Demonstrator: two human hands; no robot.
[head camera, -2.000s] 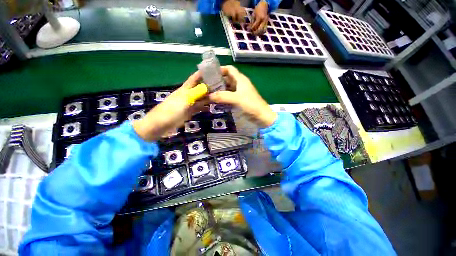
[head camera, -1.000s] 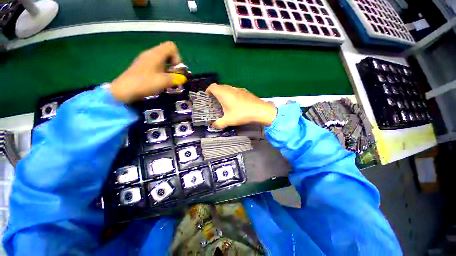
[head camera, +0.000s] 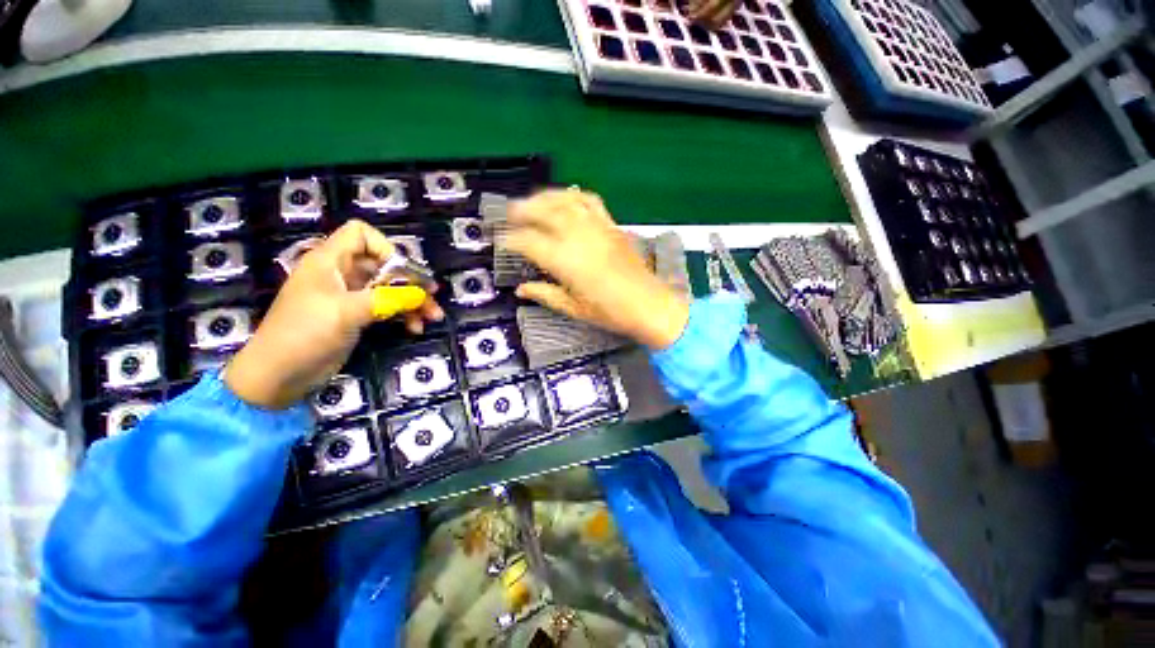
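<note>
My left hand (head camera: 317, 317) is above the middle of the black blister tray (head camera: 272, 437). It holds the yellow-handled tool (head camera: 398, 300), and a silvery piece, probably a watch head (head camera: 403, 271), shows at its fingertips. My right hand (head camera: 589, 266) is blurred, with fingers spread over the stacked grey straps (head camera: 557, 332) at the tray's right side. Whether its fingers grip a strap is not clear. Silver-grey watch heads (head camera: 503, 405) with dark round centres sit in the tray's square pockets.
A loose strap pile (head camera: 830, 298) lies to the right. A second black tray (head camera: 944, 222) is at the far right. White grid trays (head camera: 709, 95) stand across the green belt (head camera: 317, 114), with part of another person's hand (head camera: 713, 12) over one. A white tray (head camera: 32, 443) is at left.
My left hand has moved down and nearer over the tray with the yellow tool. My right hand remains at the stacked straps, its fingers now spread. Another person's hand has come into view at the top.
</note>
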